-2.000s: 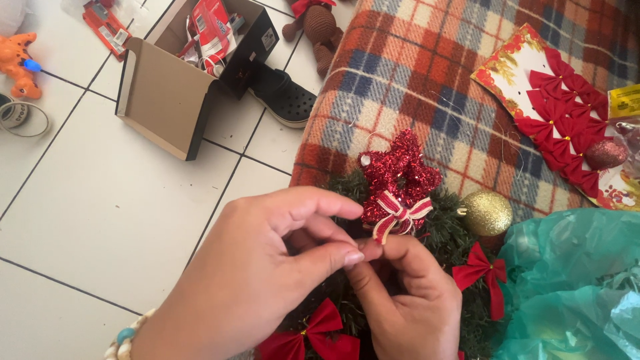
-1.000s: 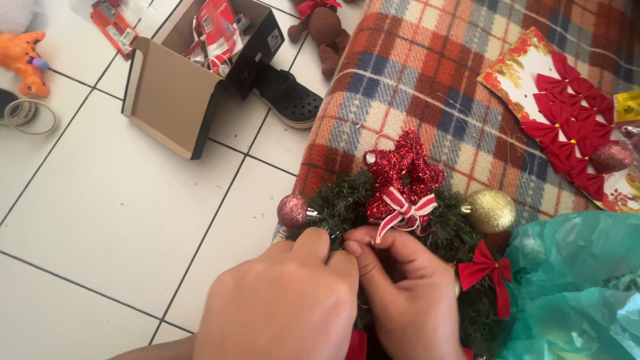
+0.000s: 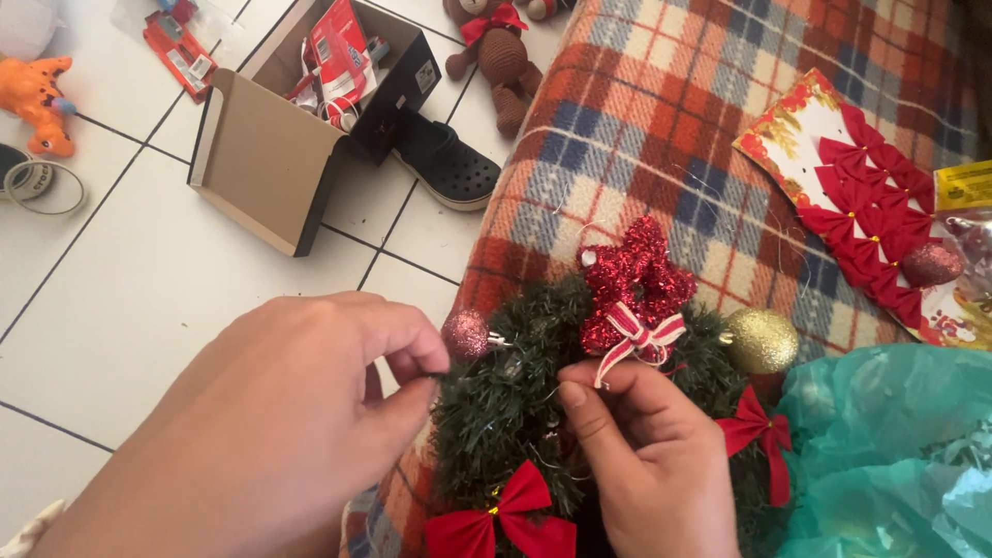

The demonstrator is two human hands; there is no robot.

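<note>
A green artificial wreath [image 3: 504, 395] lies on a plaid blanket. At its top sits a red tinsel star [image 3: 643, 287] with a striped ribbon bow [image 3: 638, 338]. A pink glitter ball [image 3: 466, 335] is at its left and a gold glitter ball [image 3: 762, 341] at its right; red bows [image 3: 496, 521] are lower down. My left hand [image 3: 310, 403] is at the wreath's left edge, thumb and index finger pinching something small and dark, perhaps a sprig tip or wire. My right hand [image 3: 651, 442] is just below the star, thumb and index finger pinched by the ribbon's tail; what they grip is unclear.
Teal plastic [image 3: 883, 442] bunches at the right, below a card of red bows [image 3: 872, 209] on the plaid blanket [image 3: 620, 116]. On the tiled floor are an open shoe box [image 3: 267, 155], a black clog [image 3: 447, 164], a crocheted doll [image 3: 500, 62] and an orange toy [image 3: 39, 97].
My left hand has moved left, away from my right hand, which stays below the star. The pink ball, not visible two seconds ago, shows at the wreath's left.
</note>
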